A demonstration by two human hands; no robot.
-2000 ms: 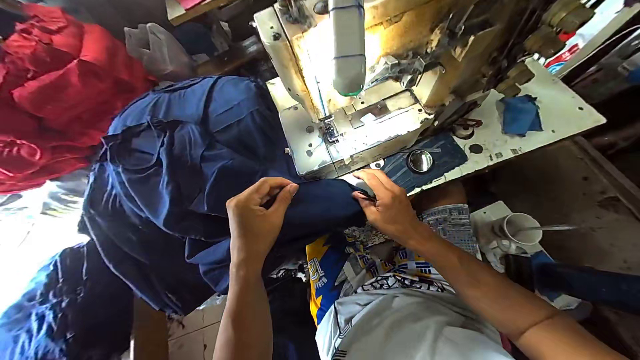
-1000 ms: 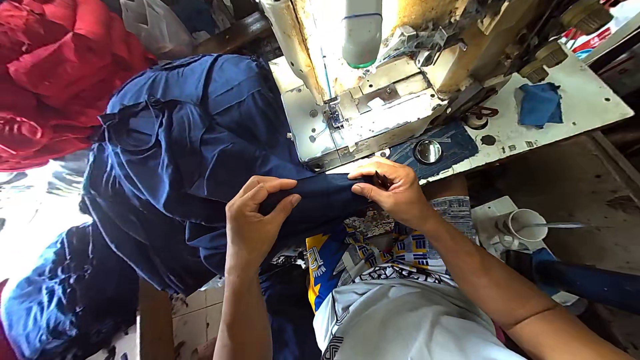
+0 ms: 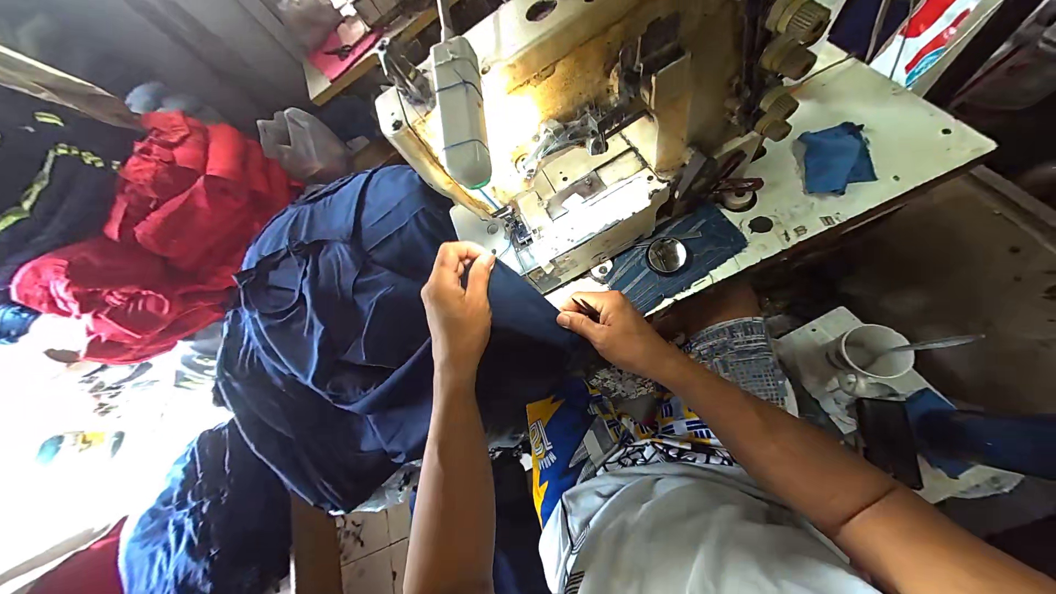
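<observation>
Navy blue fabric (image 3: 355,305) lies in a large heap left of the industrial sewing machine (image 3: 577,107) and runs in front of its needle area. My left hand (image 3: 460,297) pinches the fabric's upper edge between thumb and fingers, close to the presser foot (image 3: 518,229). Lower right of it, my right hand (image 3: 610,326) grips the same edge at a corner, with a small dark pointed tool (image 3: 586,309) among its fingers. The edge is drawn fairly straight between both hands.
On the machine table (image 3: 891,99) are a blue cloth scrap (image 3: 836,158), scissors (image 3: 737,186) and a round metal-rimmed object (image 3: 667,256) on denim. Red fabric (image 3: 190,223) is heaped at the left. A white cup with a spoon (image 3: 876,351) and a dark phone (image 3: 889,441) rest at the right.
My left hand has moved up toward the presser foot with the fabric edge. The navy cloth between the hands was lower and folded; now it slants along the machine's front. The view has shifted.
</observation>
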